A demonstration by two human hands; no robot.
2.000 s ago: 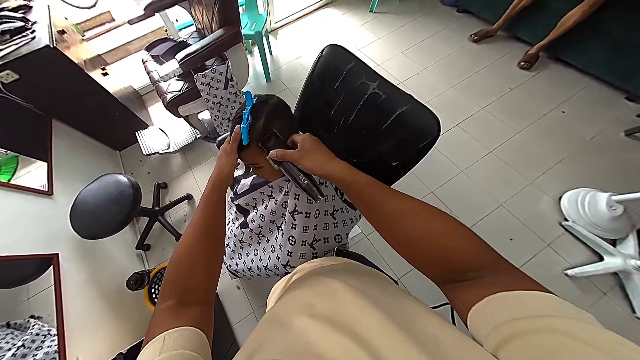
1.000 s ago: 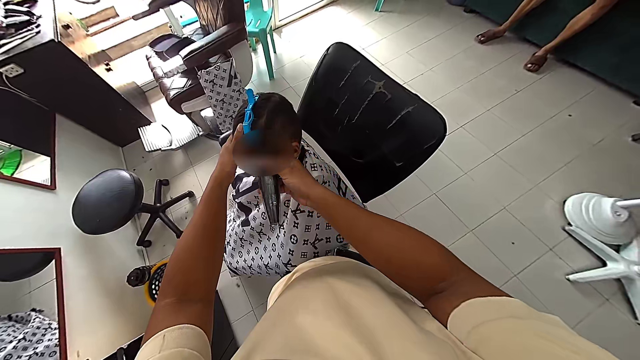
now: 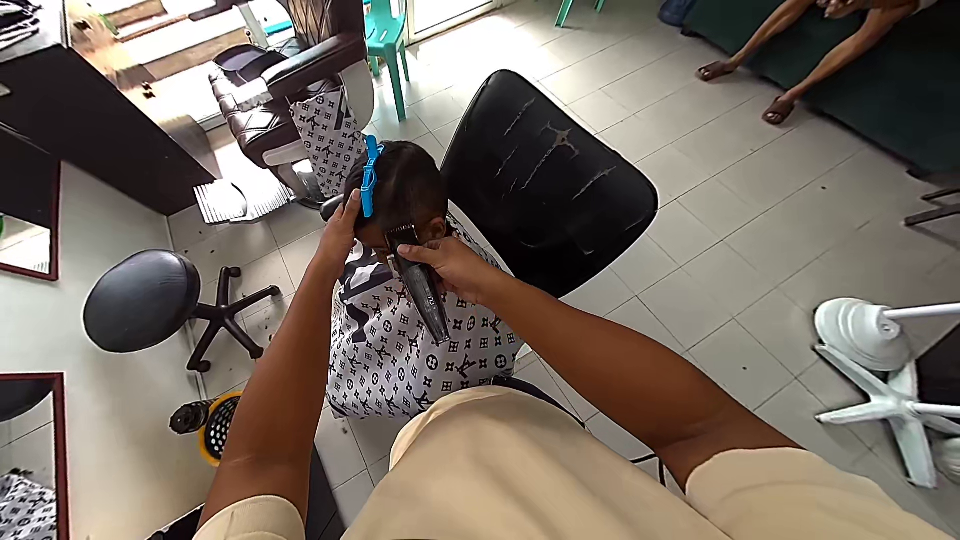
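Note:
A seated person's head [image 3: 409, 180] is in front of me, with a blue hair clip [image 3: 369, 176] in the dark hair. My right hand [image 3: 450, 264] grips black hair clippers [image 3: 424, 289]; their toothed end touches the side of the head by the ear. My left hand [image 3: 341, 232] rests against the opposite side, just below the clip, and a dark object [image 3: 330, 206] shows behind its fingers; whether I hold it cannot be told. A white patterned barber cape [image 3: 420, 360] covers the seated person's body.
A black chair back [image 3: 555, 180] rises behind the person. To the left are a round black stool [image 3: 142, 300] and a brown barber chair [image 3: 262, 112]. A white pedestal base [image 3: 892, 405] stands at the right. Another person's feet [image 3: 780, 110] show by a dark green seat [image 3: 825, 45].
The clippers have turned in my right hand; two seconds ago they slanted more to the right, and one second ago they pointed nearly straight down. My left hand stays at the head.

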